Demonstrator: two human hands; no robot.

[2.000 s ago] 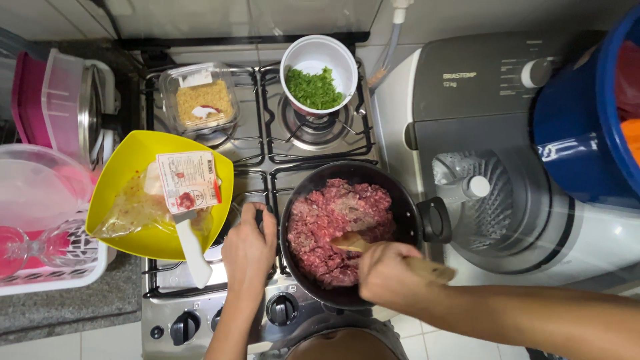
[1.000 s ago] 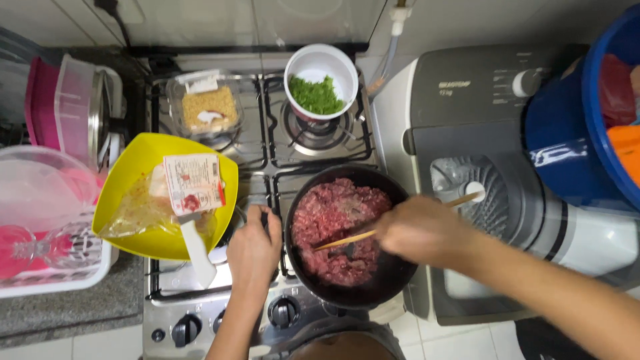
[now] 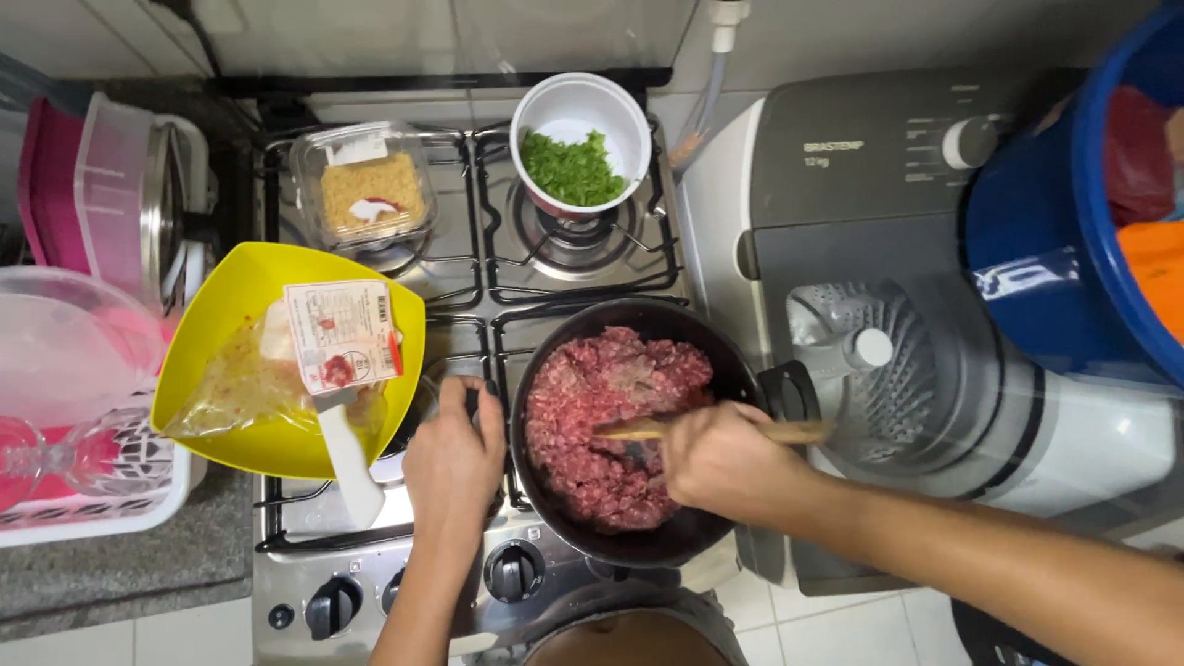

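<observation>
My right hand [image 3: 731, 462] grips a wooden spoon [image 3: 638, 429], its tip in the raw ground meat [image 3: 592, 388]. The meat lies in a dark pot [image 3: 638, 550] on the front right burner, and the spoon's handle end sticks out to the right of my fist. Left of the pot, my left hand [image 3: 458, 444] is closed around a short black handle [image 3: 474, 400], which looks like the pot's left one; my fingers hide most of it. The pot's other black handle [image 3: 791, 393] points right, with no hand on it.
On the gas stove [image 3: 425, 555] stand a yellow bowl [image 3: 199, 324] with plastic packaging and a white-handled utensil [image 3: 350, 462], a clear tub of yellowish crumbs [image 3: 370, 190], and a white bowl [image 3: 564, 97] of chopped greens. A dish rack [image 3: 120, 523] is left; a washing machine [image 3: 832, 185] and blue bucket [image 3: 1036, 222] are right.
My right hand has turned the spoon and moved down and to the left from its place a second ago. The left hand keeps its place beside the pot.
</observation>
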